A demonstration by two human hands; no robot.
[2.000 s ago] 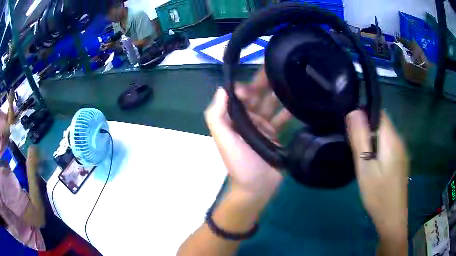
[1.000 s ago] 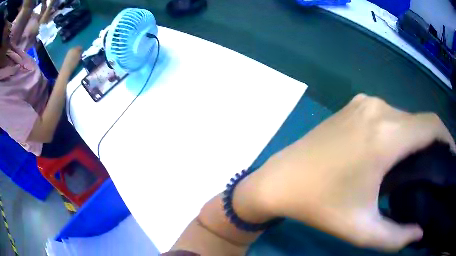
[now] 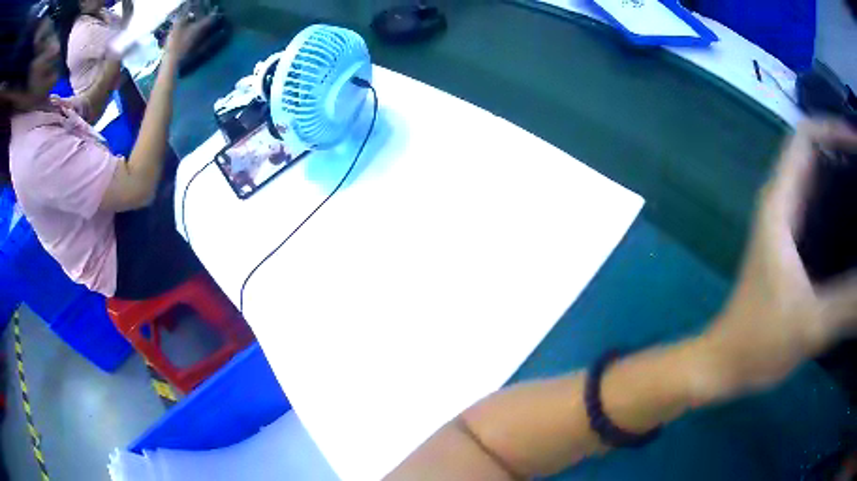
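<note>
My left hand [image 3: 775, 282], with a dark beaded band on its wrist, reaches to the right edge and is blurred. Its fingers are around the black headphones [image 3: 832, 221], which are cut off by the right edge; only a dark part of them shows. They are above the teal mat [image 3: 601, 319]. My right hand is not in view.
A white sheet [image 3: 451, 216] lies left of the mat. A light blue fan [image 3: 321, 86] and a phone [image 3: 256, 162] stand at its far left. The dark green conveyor [image 3: 564, 94] runs behind, with black headphones [image 3: 409, 23] on it. A seated person [image 3: 70, 188] is at left.
Since the first frame the view has turned left and down and the right hand has left the picture. Since the second, my left hand and the headphones have moved to the right edge.
</note>
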